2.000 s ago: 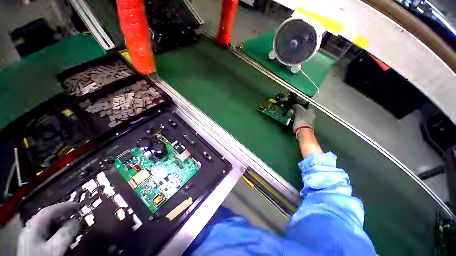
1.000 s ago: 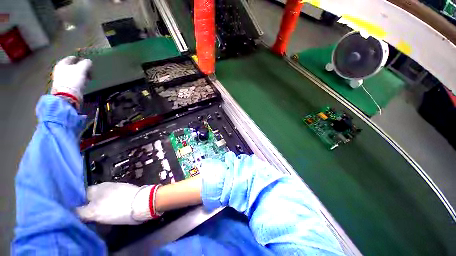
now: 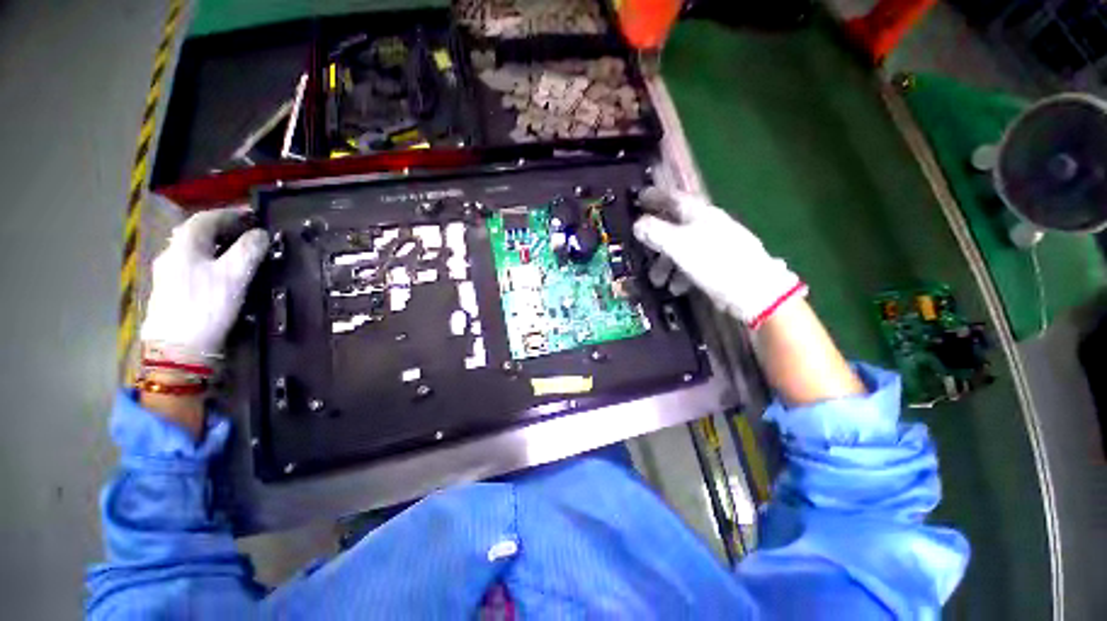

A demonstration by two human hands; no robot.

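The black wave solder carrier point(image 3: 413, 412) lies on the shiny metal bench top point(image 3: 546, 446). A green circuit board point(image 3: 571, 297) sits in its right half; the left half shows cut-outs and no board. My left gloved hand point(image 3: 204, 285) is at the carrier's upper left edge, thumb and fingers curled around small black parts of the rim. My right gloved hand point(image 3: 716, 252) is at the upper right edge, fingers bent at the black rim parts. The fingertips of both hands are partly hidden, so a firm grip cannot be told.
Parts bins point(image 3: 419, 152) behind the carrier hold grey flat pieces point(image 3: 571, 100), black and yellow parts point(image 3: 389, 91) and slim pale pieces point(image 3: 295, 115). At right, the green conveyor point(image 3: 795, 158) bears another circuit board point(image 3: 932, 346). A round fan point(image 3: 1054, 164) stands beyond.
My left hand has come from the far left beyond the bins to the carrier's left edge. My right hand has moved from the carrier's left side to its right edge. The view has shifted.
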